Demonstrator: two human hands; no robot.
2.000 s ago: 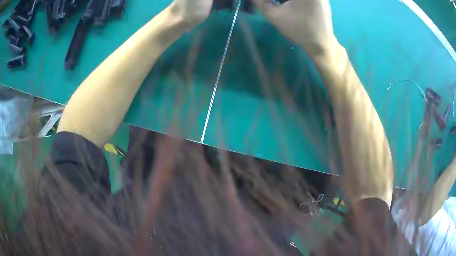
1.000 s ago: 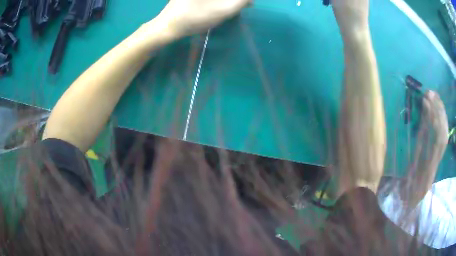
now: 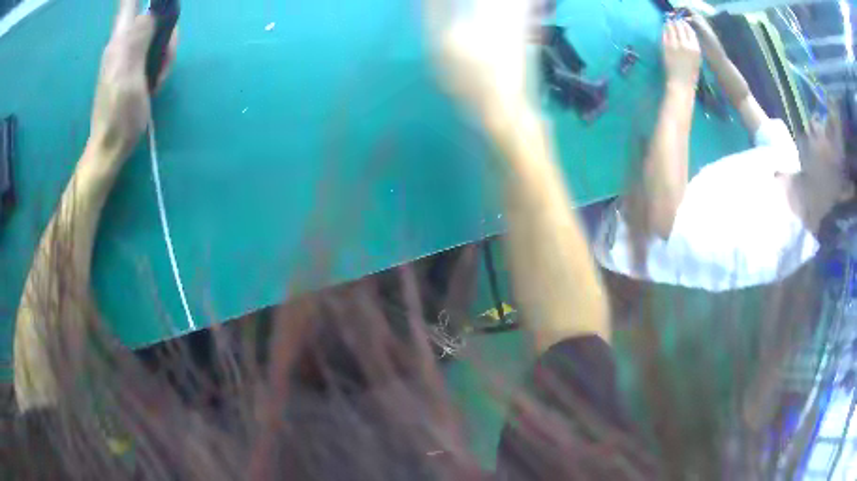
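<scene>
My left hand is at the upper left over the green table, with its fingers around a black part that reaches the top edge of the picture. My right hand is at the top centre, overexposed and blurred, and partly cut off by the top edge. Its fingers and anything in them cannot be made out. Several black parts lie on the table just right of my right hand. Blurred strands of hair cover much of the lower view.
Another person in a white top sits at the right, hands at the table near small dark pieces. A black part lies at the far left edge. A pale string tangle shows below the table edge. A white line crosses the table.
The view has swung right, showing more of the other person. My left hand now shows at the upper left with a black part in it. The dark pile has left the upper left.
</scene>
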